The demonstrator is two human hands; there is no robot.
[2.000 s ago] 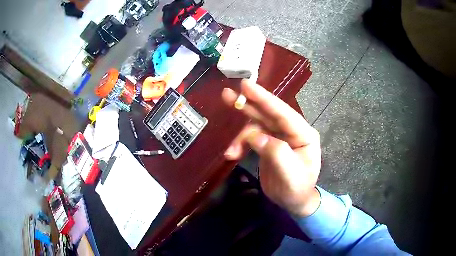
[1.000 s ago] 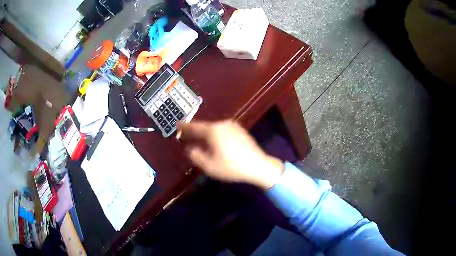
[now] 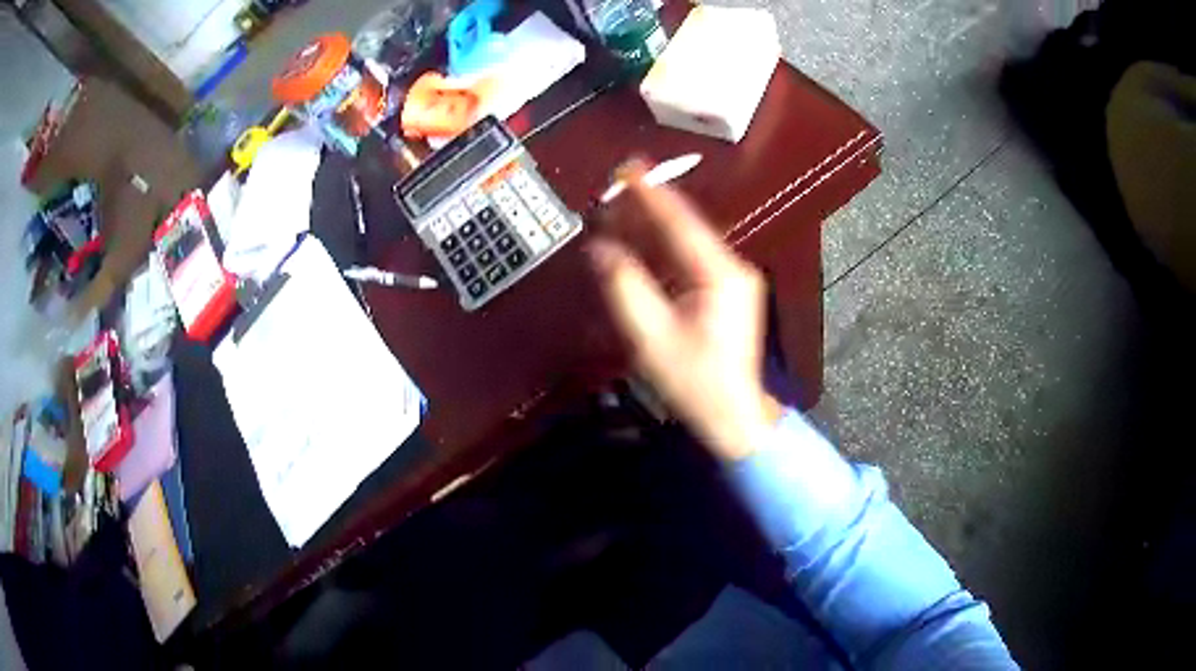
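Note:
My right hand (image 3: 695,315) is blurred, over the front right of the red-brown desk (image 3: 774,151). Its fingers are apart from the thumb. A small white stick, seemingly a cigarette (image 3: 673,171), shows at the fingertips with its yellowish end between the fingers; blur hides the exact hold. The calculator (image 3: 488,216) lies left of the hand, not touched. A clipboard with white sheets (image 3: 315,380) lies farther left, and a white pen (image 3: 391,278) lies between sheets and calculator. My left hand is not in view.
A white box (image 3: 712,72) stands at the right desk corner, beside a green bottle (image 3: 627,33). An orange-lidded jar (image 3: 321,79) and an orange item (image 3: 439,108) are behind the calculator. Red-and-white packs (image 3: 197,265) lie at left. Speckled floor (image 3: 918,328) is at right.
My right hand has moved from near the calculator's front edge to the right and farther up the view, with the white stick at its fingers. The view has shifted, so desk things sit higher.

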